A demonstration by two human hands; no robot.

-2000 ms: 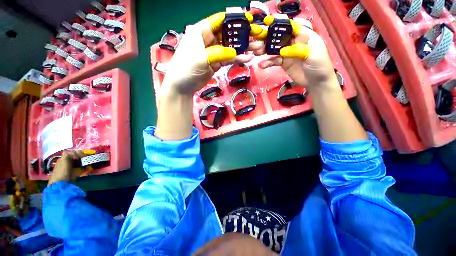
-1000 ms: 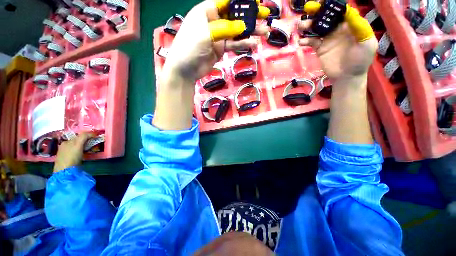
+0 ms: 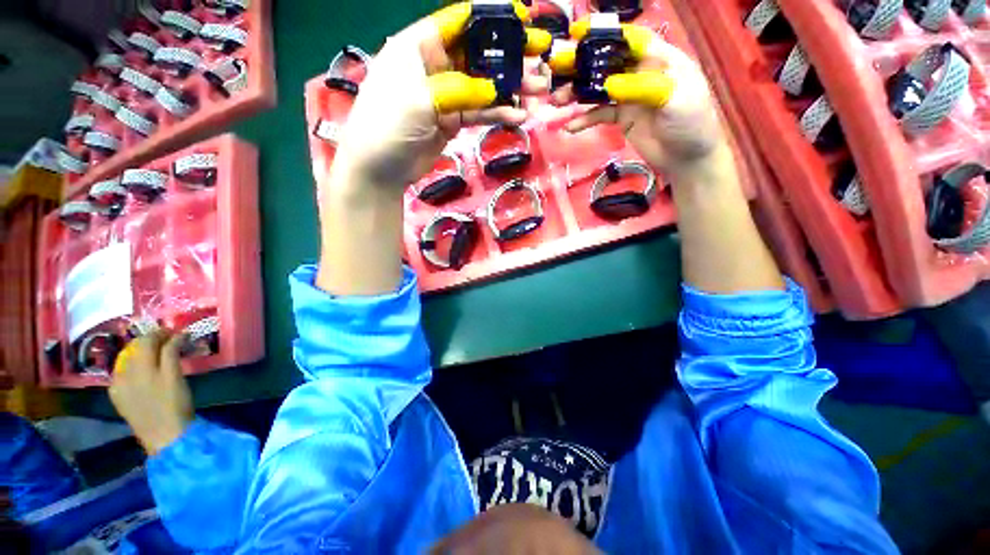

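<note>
My left hand (image 3: 418, 103), with yellow finger cots, holds a smartwatch (image 3: 495, 52) upright by its edges, its black screen showing a small line of white text. My right hand (image 3: 657, 103), also with yellow cots, holds a second smartwatch (image 3: 600, 63) beside it, its dark screen showing small white marks. The two watches are a little apart, above the pink foam tray (image 3: 565, 244). Looped watches lie in the tray's pockets, such as one near its front edge (image 3: 515, 211). My hands hide the back of the tray.
A left tray (image 3: 244, 260) holds watches, plastic film and a white paper slip (image 3: 100, 288). A neighbour's hand (image 3: 152, 392) is at its front edge. Another tray of watches (image 3: 256, 65) is at the upper left. Stacked trays (image 3: 906, 244) stand at the right on the green bench.
The watches moved apart, the right one tilting, and are now close together and upright again. Both screens show different content from two seconds ago. The neighbour's hand has drawn back towards the tray's edge.
</note>
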